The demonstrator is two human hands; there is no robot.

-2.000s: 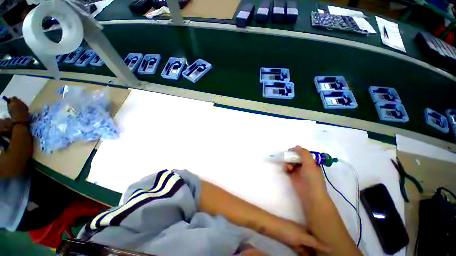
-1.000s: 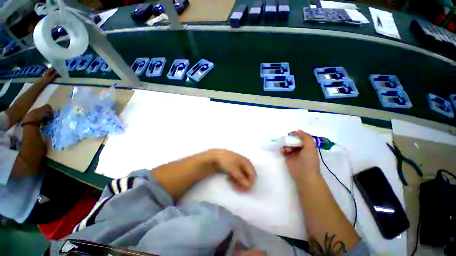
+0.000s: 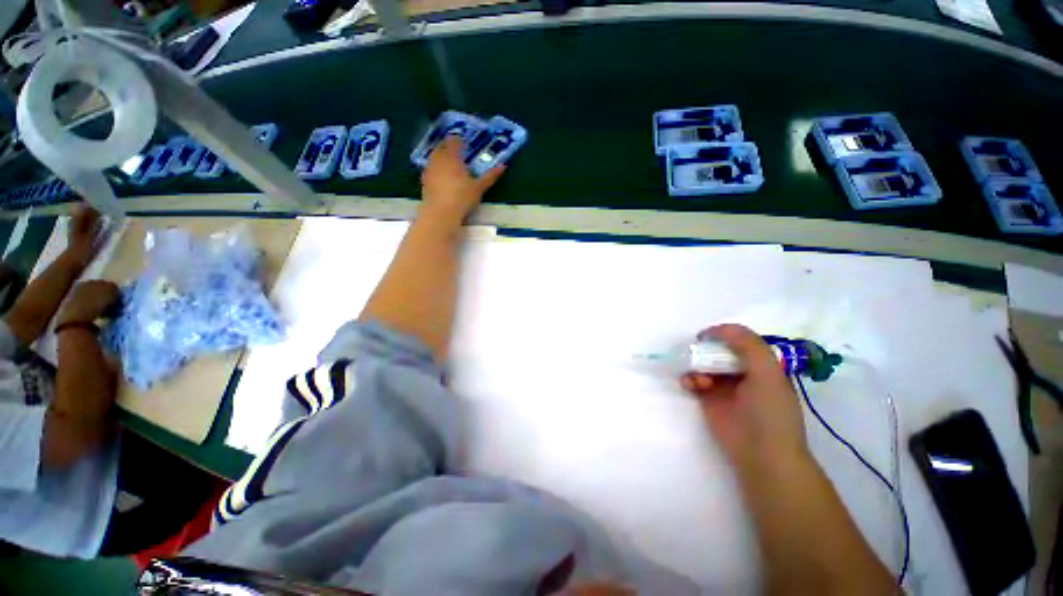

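My left hand point(image 3: 450, 184) reaches over the table edge onto the green conveyor. Its fingers lie on a light-blue housing point(image 3: 434, 130), partly covering it, and its thumb is at the lower edge of the adjoining housing point(image 3: 501, 144). It grips the pair, which sits tilted on the belt. My right hand point(image 3: 746, 390) holds the glue syringe point(image 3: 793, 354) like a thick pen above the white paper. The thin tip points left and is blurred. The green cap is at the right end, with a clear hose and a dark thin cable.
More housings lie along the conveyor point(image 3: 583, 116) on both sides. A white tape roll point(image 3: 35, 111) hangs on a post at left. A bag of blue parts point(image 3: 192, 309) lies beside another person's arms. A phone point(image 3: 973, 501) and dark-handled pliers point(image 3: 1023, 396) lie at right.
My left hand has moved from over the paper up to the conveyor and taken hold of two housings, now closer together. My right hand still holds the syringe. The view has shifted.
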